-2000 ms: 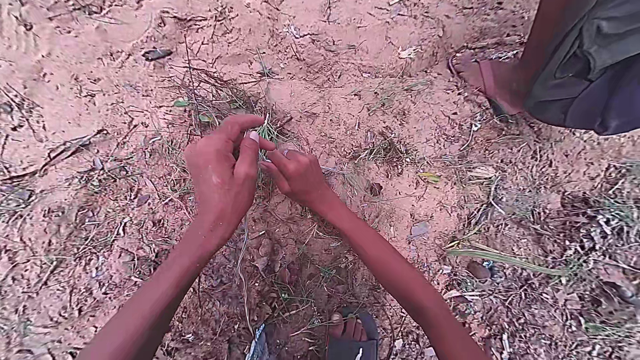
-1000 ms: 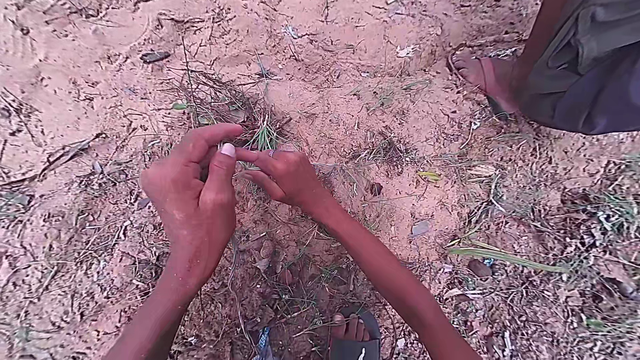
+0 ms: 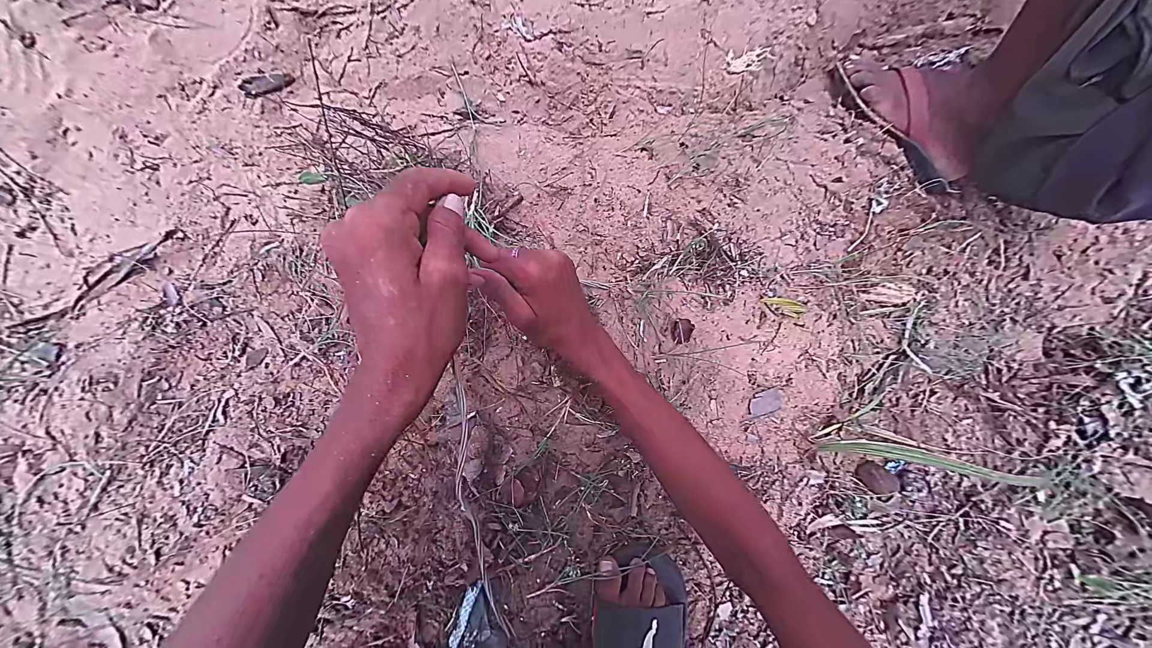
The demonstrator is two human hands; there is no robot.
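My left hand [image 3: 400,270] is raised over the sandy ground, thumb and index finger bent close to each other. Thin strands, like string or grass, show near its fingertips and hang down below it. Touching or nearly touching it, my right hand [image 3: 535,288] has its thumb and index finger at the left hand's thumb; what lies between them is hidden. A thin pale cord [image 3: 463,450] runs from under the hands down to a bluish item [image 3: 475,621] at the bottom edge. Grass blades [image 3: 486,220] stand just behind the fingers.
Another person's sandalled foot [image 3: 945,112] and dark trouser leg [image 3: 1080,126] are at the upper right. My own foot in a dark slide sandal [image 3: 639,612] is at the bottom. Dry twigs [image 3: 360,144] lie beyond my hands, and a long green blade [image 3: 936,457] lies to the right.
Both hands first shifted left together, then moved back slightly right. They stay close together throughout. The other person's foot has stayed in place.
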